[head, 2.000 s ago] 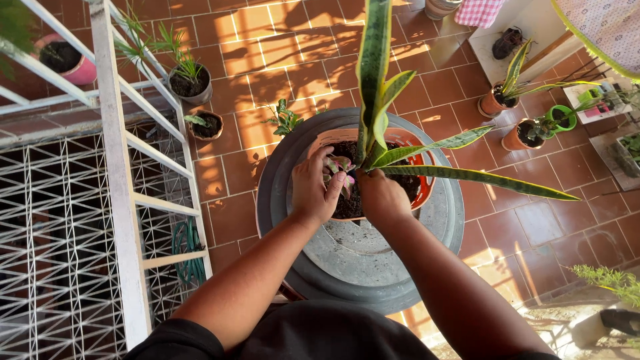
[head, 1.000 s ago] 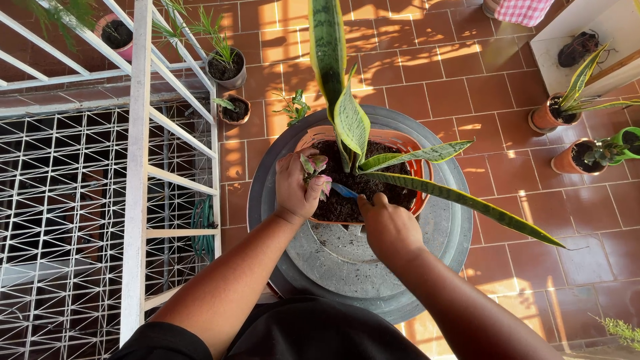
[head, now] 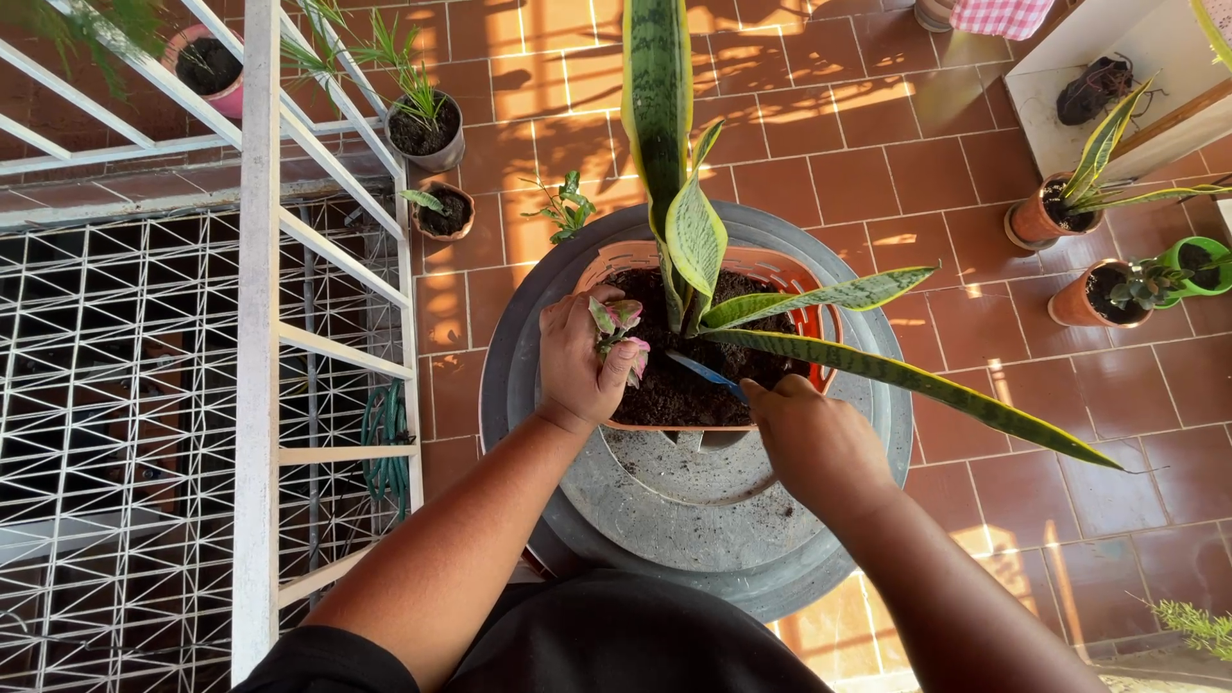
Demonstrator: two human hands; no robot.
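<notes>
An orange plastic planter [head: 616, 258] full of dark potting soil [head: 654, 402] rests on a round grey lid-like surface [head: 693, 525]. A variegated snake plant [head: 697, 236] stands upright in it, two of its leaves spreading to the right. My left hand [head: 580, 358] is at the planter's left side, with a small pink-and-green leafy plant [head: 616, 320] between thumb and fingers; its lower part is hidden. My right hand [head: 818, 438] grips a blue tool [head: 707, 372], whose tip meets the soil just below the snake plant's base.
White metal railing [head: 258, 346] runs along the left, beside a white metal grille [head: 115, 385] and a coiled green hose [head: 385, 452]. Potted plants stand upper left; at right are a potted snake plant [head: 1054, 207], a small potted succulent [head: 1097, 294] and a green pot [head: 1198, 265].
The blue tool, not visible two seconds ago, now shows in my right hand. That hand has moved from the snake plant's base to the planter's lower right edge.
</notes>
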